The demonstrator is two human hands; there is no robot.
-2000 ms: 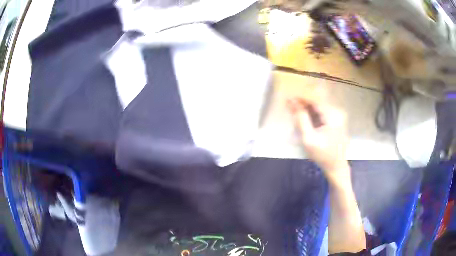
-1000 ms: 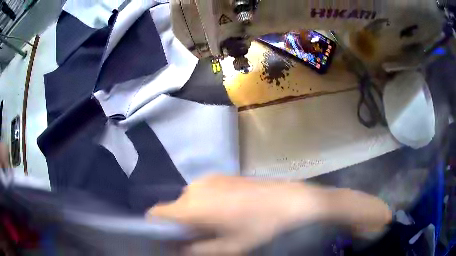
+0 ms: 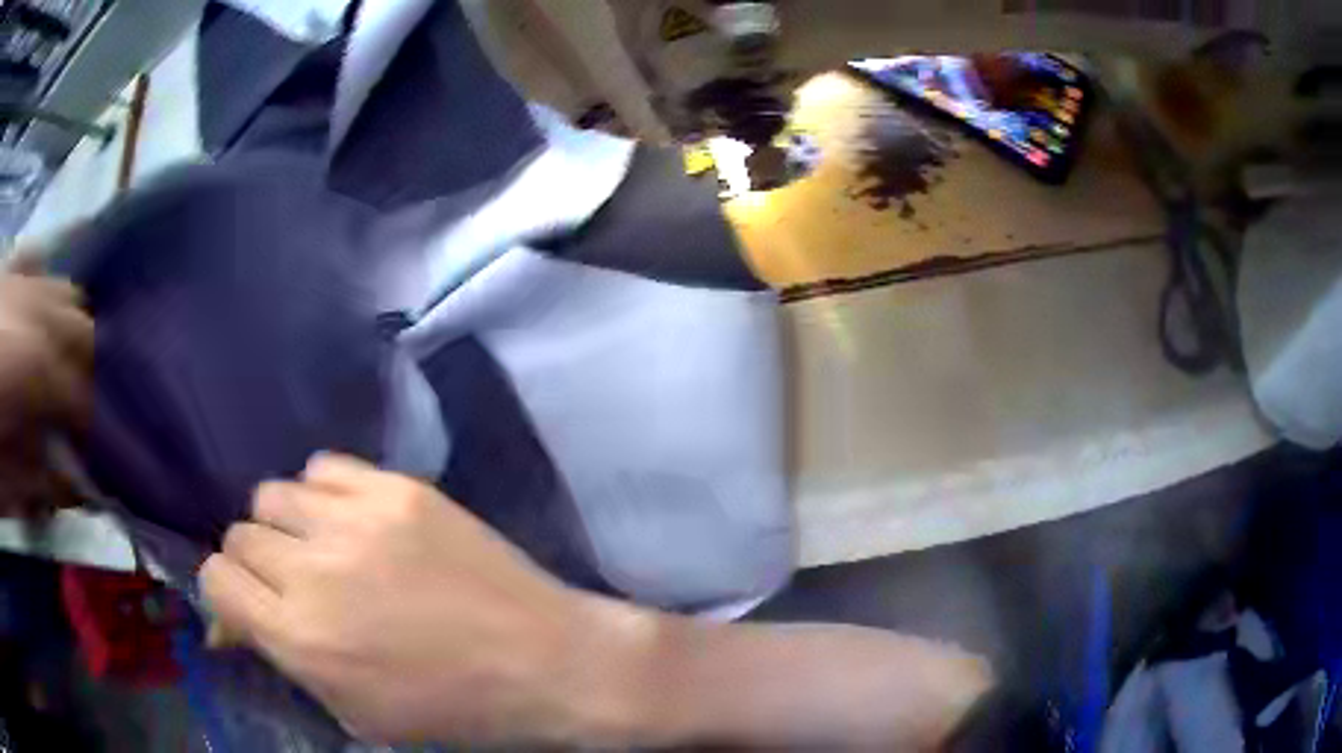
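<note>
The dark garment panel point(image 3: 236, 324) is raised and blurred at the left, above the table's left part. My right hand point(image 3: 353, 589) grips its lower edge with curled fingers. My left hand point(image 3: 37, 368) is cut off by the left picture edge and blurred, at the panel's left edge; its fingers are unclear. The light garment panel point(image 3: 648, 412) lies on the table right of the dark cloth and hangs slightly over the front edge. More dark and pale joined cloth lies behind, reaching left of the presser foot area.
The sewing machine point(image 3: 913, 22) stands at the back, over a yellow-brown bed plate point(image 3: 824, 221). A smartphone point(image 3: 1001, 103) lies behind the bed. Black-handled scissors point(image 3: 1195, 302) and a white rounded item point(image 3: 1303, 324) lie at the right. A red thing point(image 3: 118, 625) is below left.
The dark cloth has risen and spread over the left of the garment. My right hand has moved left and now grips it. My left hand shows more at the left edge.
</note>
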